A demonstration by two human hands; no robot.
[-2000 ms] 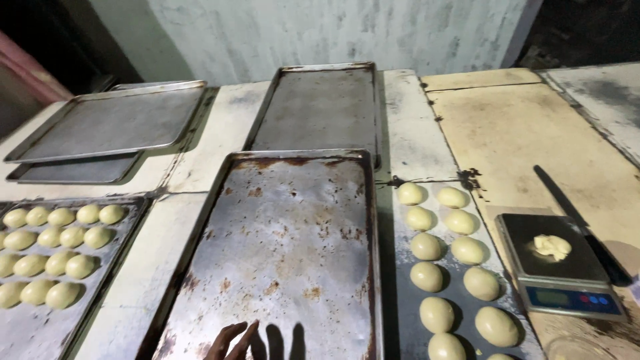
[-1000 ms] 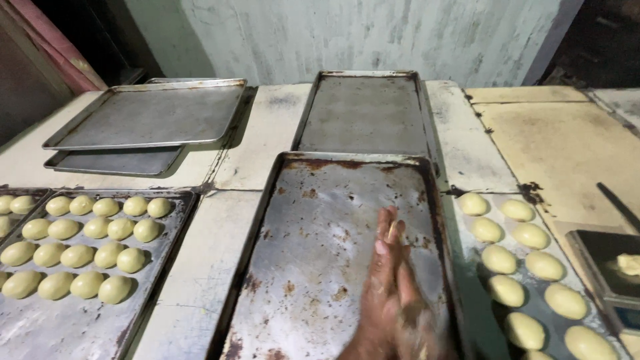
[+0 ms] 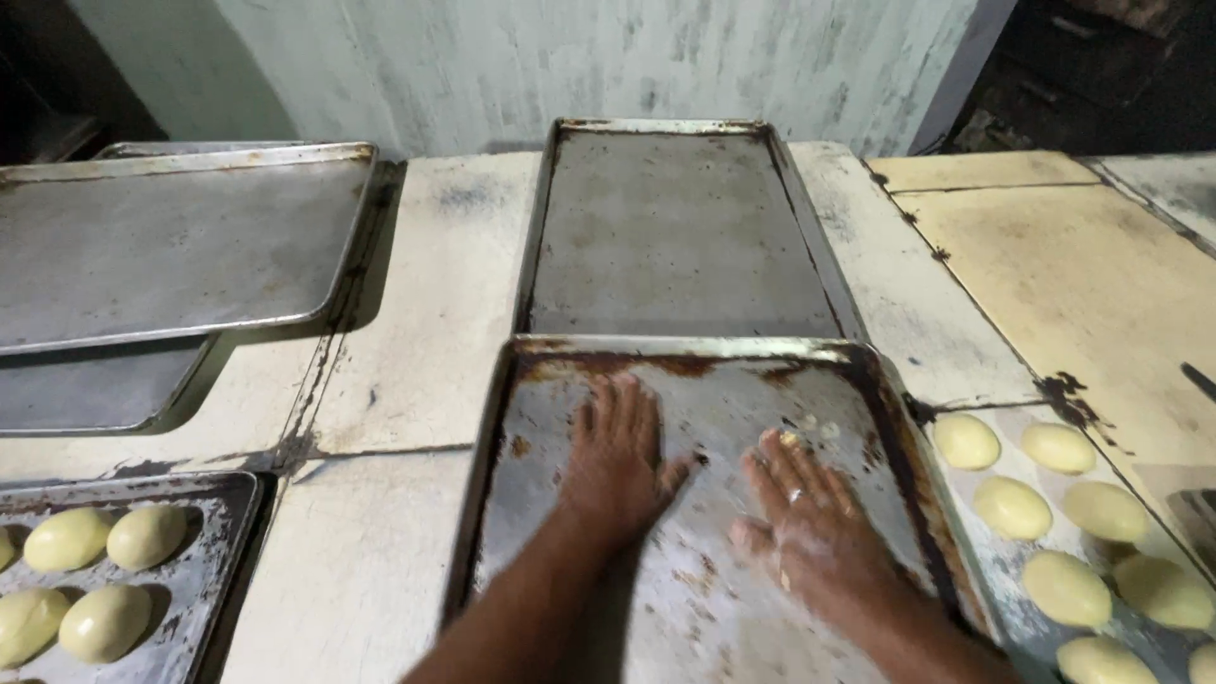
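Both hands rest palm down on a stained metal baking tray (image 3: pixel 708 570) in the middle. My left hand (image 3: pixel 617 465) lies near the tray's far left part, fingers spread and pointing away. To its right, my right hand (image 3: pixel 807 522) lies flat with fingers apart; bits of pale dough or fat cling to its fingers and back. Neither hand holds anything. The tray's far rim meets or overlaps the near end of a second metal baking tray (image 3: pixel 674 237). Dark brown residue lines the near tray's edges.
Stacked baking trays (image 3: pixel 180 237) lie at the far left. Round dough balls (image 3: pixel 104 622) sit on a tray (image 3: pixel 228 560) at the near left. More dough balls (image 3: pixel 1012 508) stand in rows at the right. A dark implement's tip (image 3: pixel 1199 380) shows at the right edge, and a wall (image 3: pixel 608 66) rises behind.
Both hands now lie flat on the near tray; a second earlier they were close together above it. The view has moved nearer, and the scale is out of sight.
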